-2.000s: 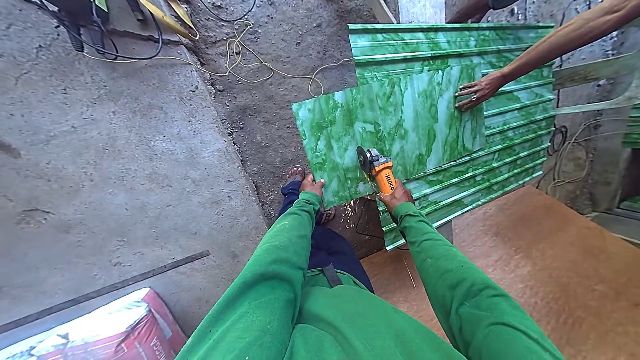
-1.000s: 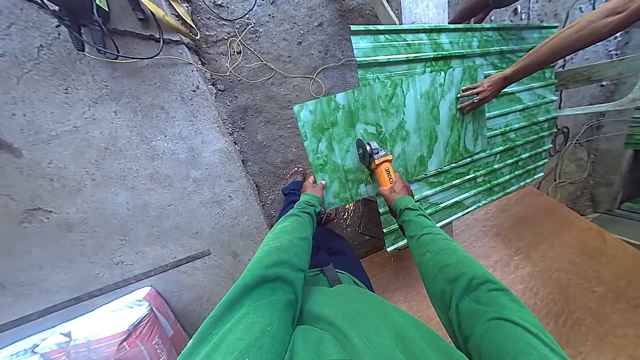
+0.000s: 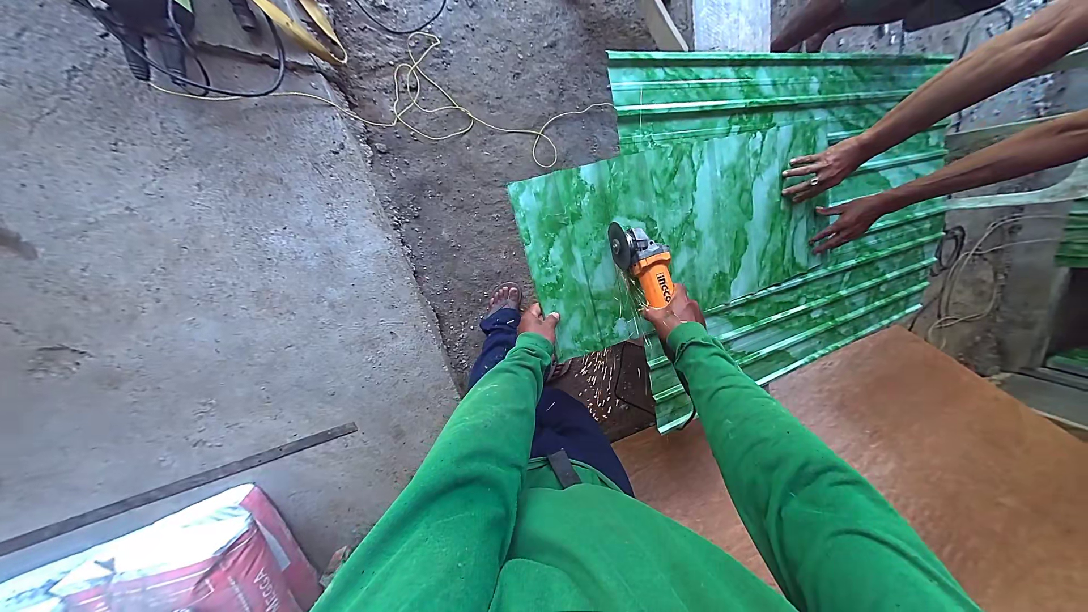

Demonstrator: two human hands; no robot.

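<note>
My right hand is closed round the body of an orange Ingco angle grinder, whose disc meets a flat green marbled metal sheet. Sparks fall below the sheet's near edge. With my left hand I grip that sheet's near left corner, thumb on top. Beneath it lie ribbed green metal sheets. Another person's two hands rest on the right part of the flat sheet.
A brown board lies at the lower right. Left are a concrete slab, a long flat bar and a red and white sack. A thin yellow cord crosses the ground; my foot stands by the slab's edge.
A second hand of the other person has come onto the flat sheet from the right. The grinder has moved slightly toward me, and more sparks show below the sheet. My left hand keeps its place.
</note>
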